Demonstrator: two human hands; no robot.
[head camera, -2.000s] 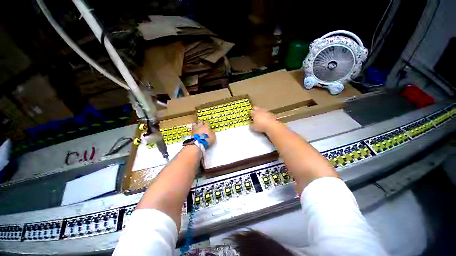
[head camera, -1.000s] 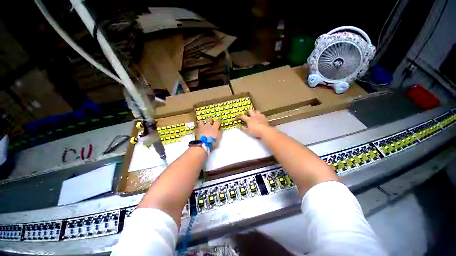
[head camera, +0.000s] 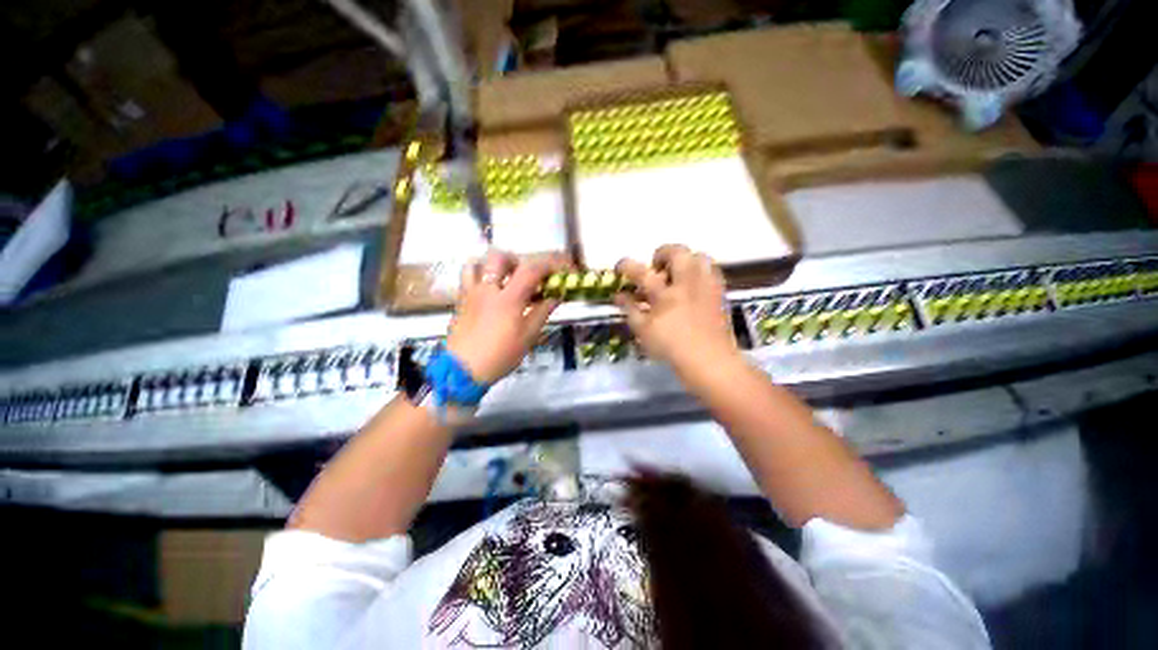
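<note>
My left hand (head camera: 498, 318), with a blue wrist band, and my right hand (head camera: 679, 311) hold a short row of yellow-and-black transformers (head camera: 584, 285) between them, one hand at each end. The row is over the near edge of the right parts box (head camera: 790, 241), just beyond the conveyor rail (head camera: 508, 404). Rows of transformers fill the far part of that box, with white sheet bare in front. The left parts box (head camera: 395, 260) holds fewer transformers. The dispensing gun (head camera: 472, 178) hangs over it, blurred. PCB panels (head camera: 828, 318) lie along the rail, partly hidden by my hands.
A white sheet (head camera: 295, 288) lies left of the boxes. A red-handled tool (head camera: 257, 218) and a dark tool (head camera: 361, 199) lie at the far left. A white fan (head camera: 988, 48) stands at the back right, beside flat cardboard (head camera: 781, 83). A pale board (head camera: 899, 211) lies right of the boxes.
Both hands have left the rows in the right box and moved toward me, now holding a row of transformers. The view has tilted down, showing my shirt front.
</note>
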